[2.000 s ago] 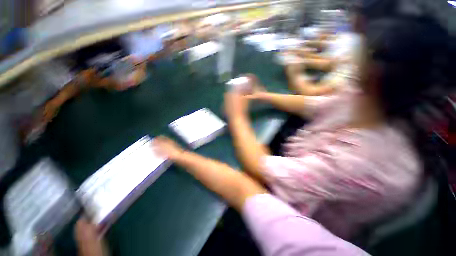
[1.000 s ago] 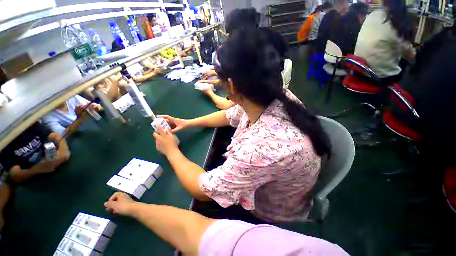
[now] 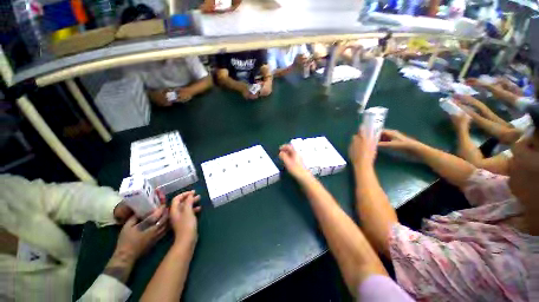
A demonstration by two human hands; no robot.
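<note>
A row of white cartons point(image 3: 239, 172) lies side by side on the dark green table in front of me. A second, shorter row of cartons point(image 3: 322, 154) lies to its right. My right hand point(image 3: 292, 160) is at the left end of the shorter row, fingers bent against or just above the cartons; whether it grips one is unclear. My left hand point(image 3: 185, 213) is left of the longer row, palm partly up, fingers apart, with nothing visible in it. It is close beside a neighbour's hands, which hold a white carton point(image 3: 139, 194).
A layered stack of cartons point(image 3: 159, 156) stands at left, a taller white stack point(image 3: 123, 106) behind it. A person in floral pink at right holds an upright carton point(image 3: 374, 122). A shelf on tubes point(image 3: 177, 52) crosses above the table. Loose white pieces point(image 3: 422, 75) lie far right.
The view has swung left, bringing the left neighbour and carton stacks into view. My left hand now shows. My right hand is now at the shorter row's left end.
</note>
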